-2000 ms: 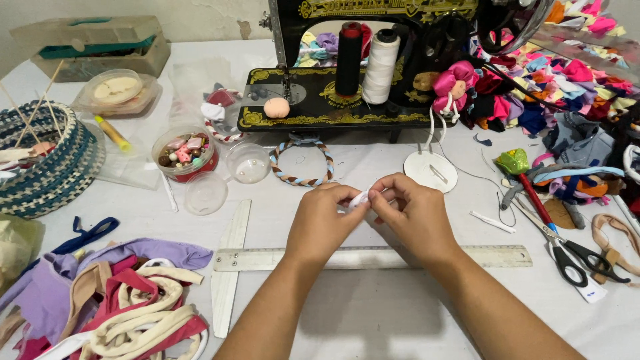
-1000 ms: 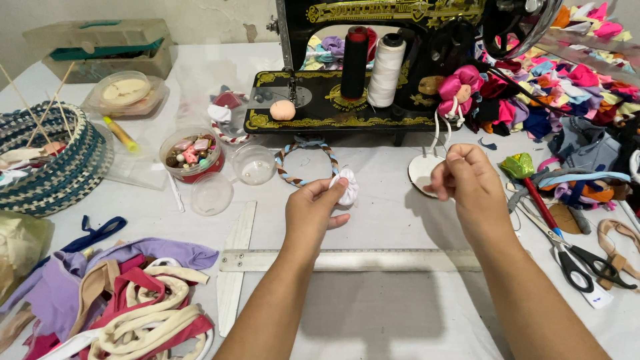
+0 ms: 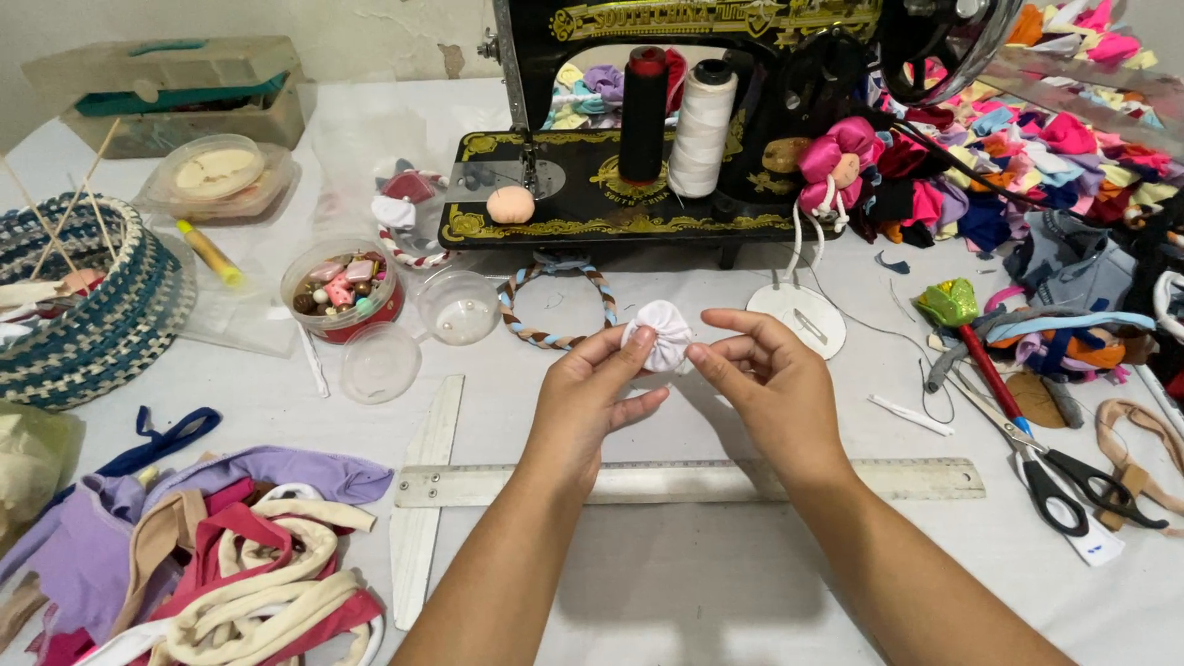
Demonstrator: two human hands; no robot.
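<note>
A small round of gathered white fabric (image 3: 659, 338) is pinched between the thumb and fingers of my left hand (image 3: 592, 393), its puckered face up. Beside it, my right hand (image 3: 772, 388) has its thumb and forefinger close to the fabric's right edge, other fingers curled; whether it holds a thread or needle there cannot be told. Behind my hands lies a braided fabric ring (image 3: 507, 310) in brown and light blue. A white T-square ruler (image 3: 684, 481) lies under my forearms. To the right is a white disc (image 3: 828, 319) with a metal clip on it.
A black sewing machine (image 3: 573, 153) stands behind, with dark thread (image 3: 642, 120) and white thread (image 3: 703, 134) spools. Scissors (image 3: 1036, 453) lie right, near fabric scraps (image 3: 1054, 139). On the left are a tub of beads (image 3: 342, 287), a woven basket (image 3: 139, 287) and fabric strips (image 3: 268, 573).
My right hand has come down and left from beside the white disc to the fabric's edge. My left hand still holds the white fabric, now turned with its gathers showing.
</note>
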